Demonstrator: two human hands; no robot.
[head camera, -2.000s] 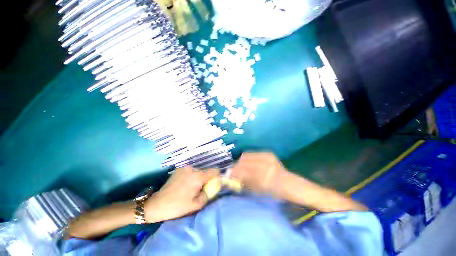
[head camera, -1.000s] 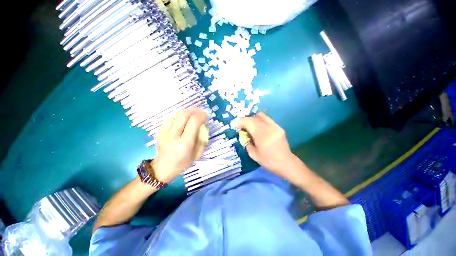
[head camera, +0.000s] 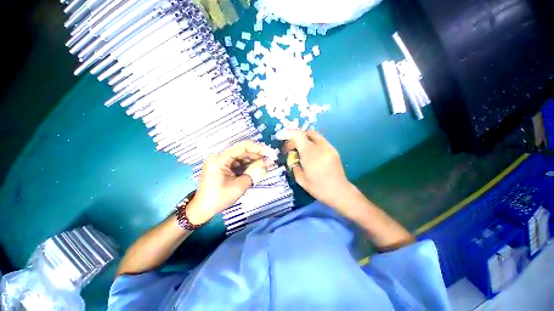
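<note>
Slim silvery metal tubes (head camera: 176, 91) lie side by side in a long slanting row, from the upper left down to the wearer's front. Small white plastic inserts (head camera: 282, 79) lie in a loose heap right of the row. My left hand (head camera: 228, 176) is over the lower part of the row, thumb and fingertips closed on a small white insert (head camera: 271, 154). My right hand (head camera: 317, 165) is at the heap's lower end, its fingertips at a few white inserts; whether it grips one is unclear. Both thumbs have cream-yellow coverings.
A whitish bag (head camera: 316, 11) lies above the heap. Loose silvery pieces (head camera: 394, 88) lie beside a black tray (head camera: 486, 61) at right. Bagged tubes (head camera: 76, 252) sit at lower left. Blue crates (head camera: 495, 249) stand beyond the bench edge. A yellow fixture (head camera: 220, 12) is behind the row.
Both hands moved up from near the body, and the tube ends they covered now show. In the last second my left hand shifted right towards the heap's lower end, its fingertips now at an insert.
</note>
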